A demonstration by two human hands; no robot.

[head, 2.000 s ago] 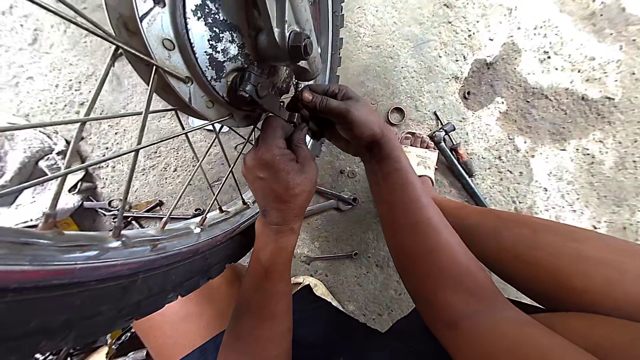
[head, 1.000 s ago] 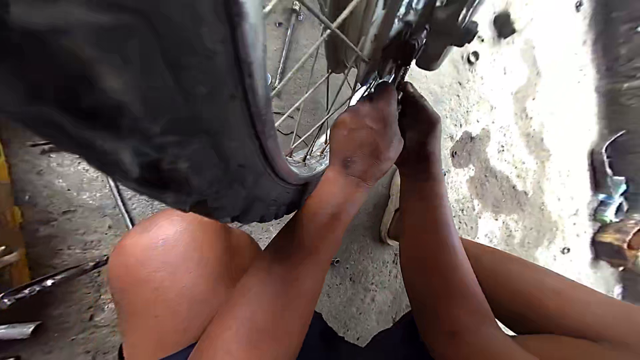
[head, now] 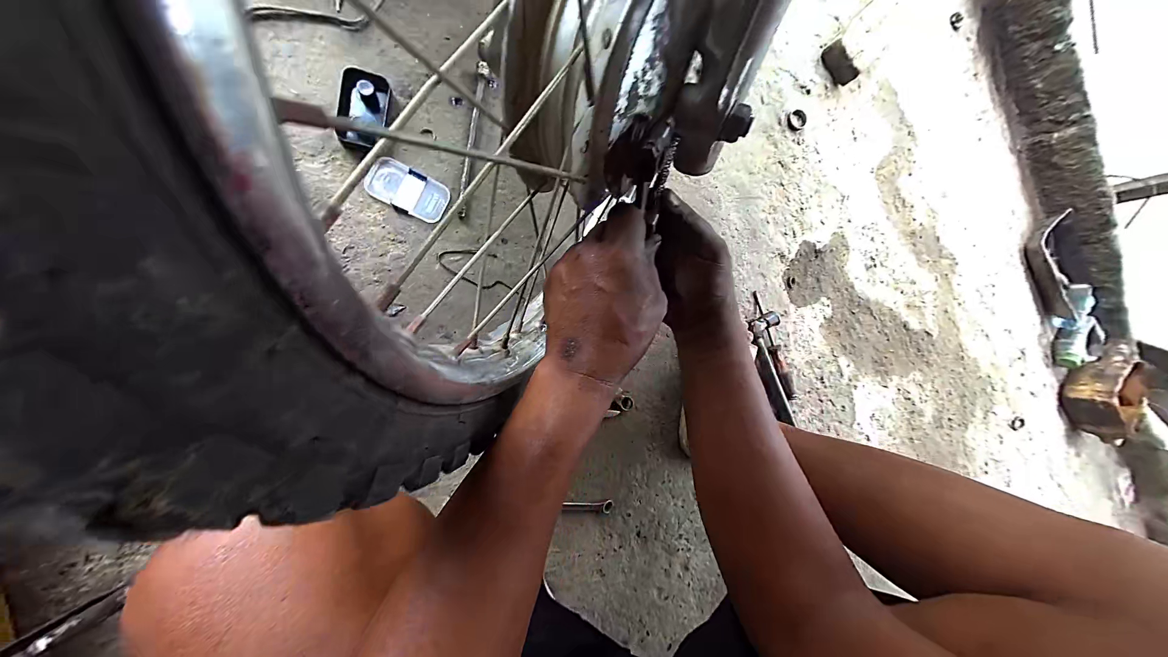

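A spoked motorcycle wheel with a knobbly tyre (head: pixel 182 365) fills the left side. At its metal hub (head: pixel 557 91), a brake lever with a small coil spring (head: pixel 669 162) sits below the fork leg (head: pixel 744 46). My left hand (head: pixel 607 292) has its fingers curled around a small part under that lever; the part is mostly hidden. Close against it on the right, my right hand (head: pixel 695 260) pinches at the lower end of the spring and linkage. Its fingertips are dark and partly hidden, so what exactly each hand grips is unclear.
Beyond the spokes lie a black tray (head: pixel 363 108) and a clear plastic lid (head: pixel 408 190). A wrench (head: pixel 589 506) and a T-shaped tool (head: pixel 771 347) lie on the concrete. A metal ring (head: pixel 797 119) is right of the hub, and a bottle (head: pixel 1074 328) stands at far right.
The view has swung considerably, so the tyre now fills the left. Both hands remain at the lever beside the hub.
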